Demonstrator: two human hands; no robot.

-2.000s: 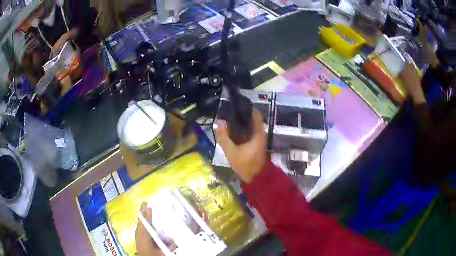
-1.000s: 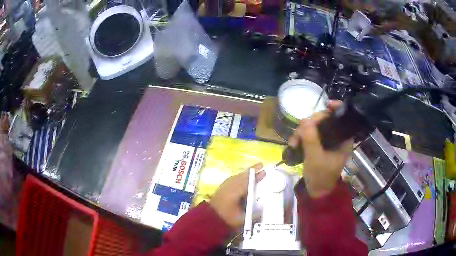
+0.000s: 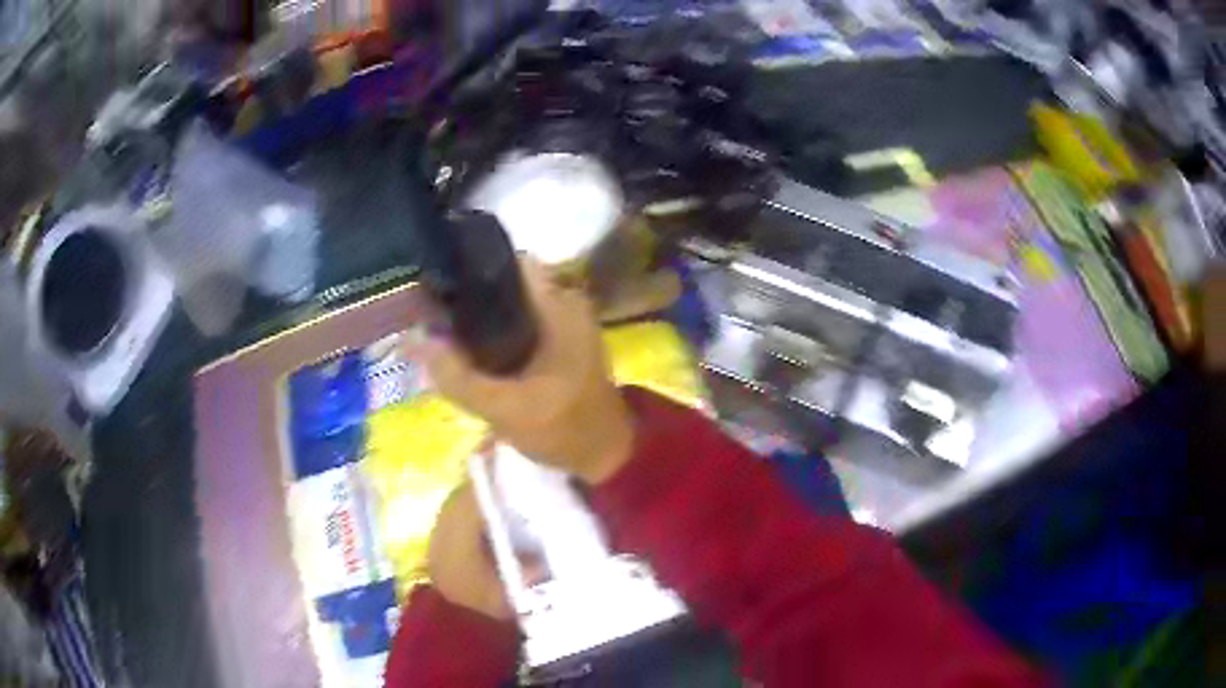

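Observation:
The frame is blurred. My right hand grips the black electric screwdriver, which stands roughly upright above the work; its tip is hidden behind the hand. My left hand holds the left side of the white bracket housing, its fingers partly hidden by the part. The housing lies on the near part of the yellow pad, and my right hand and forearm cover its far end.
A round tin with white contents stands behind the pad, black parts beyond it. Silver screw feeders stand at the right. A white unit with a black round face and clear bags are at the left.
The view has swung right since one second ago. The screwdriver now stands more upright in my right hand over the housing. My left hand stays on the housing.

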